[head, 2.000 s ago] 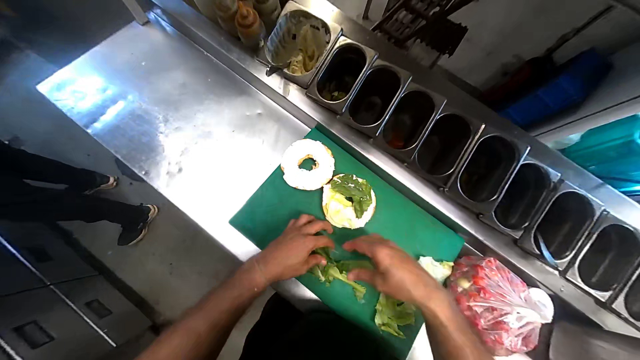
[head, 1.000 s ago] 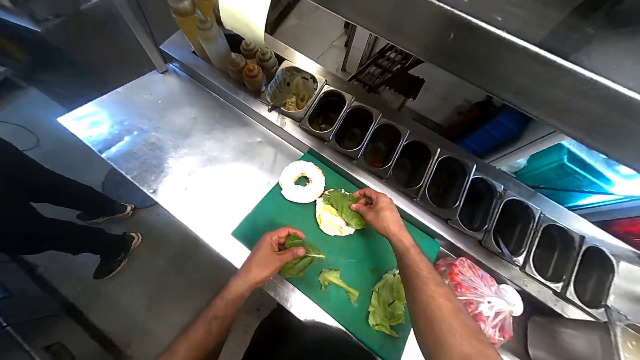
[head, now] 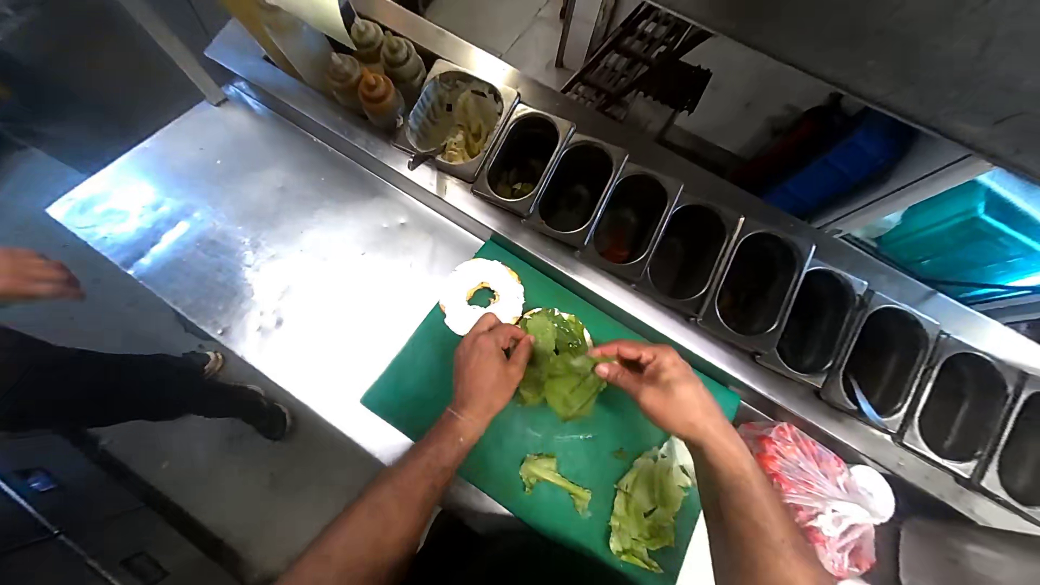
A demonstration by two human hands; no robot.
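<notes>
On the green cutting board (head: 422,382) lies a bagel half with a white spread (head: 507,294), its hole showing. Beside it the other bagel half is mostly covered by green lettuce leaves (head: 561,370). The fingertips of my left hand (head: 486,366) pinch the left edge of the lettuce. From the right, my right hand (head: 658,386) holds the edge of the same lettuce between thumb and fingers. Nearer to me lie a small torn lettuce piece (head: 554,479) and a larger pale green leaf (head: 648,508), both on the board.
Steel pans (head: 756,283) line the counter's far side; one holds a pale food with a utensil (head: 467,122). Squeeze bottles (head: 379,96) stand at the back left. A plastic bag of red food (head: 804,487) lies right of the board. Another person's hand (head: 32,276) shows at far left.
My left hand has moved from the board's near left edge to the bagel half, and more lettuce now covers that half. Another person's hand has come into view at the left.
</notes>
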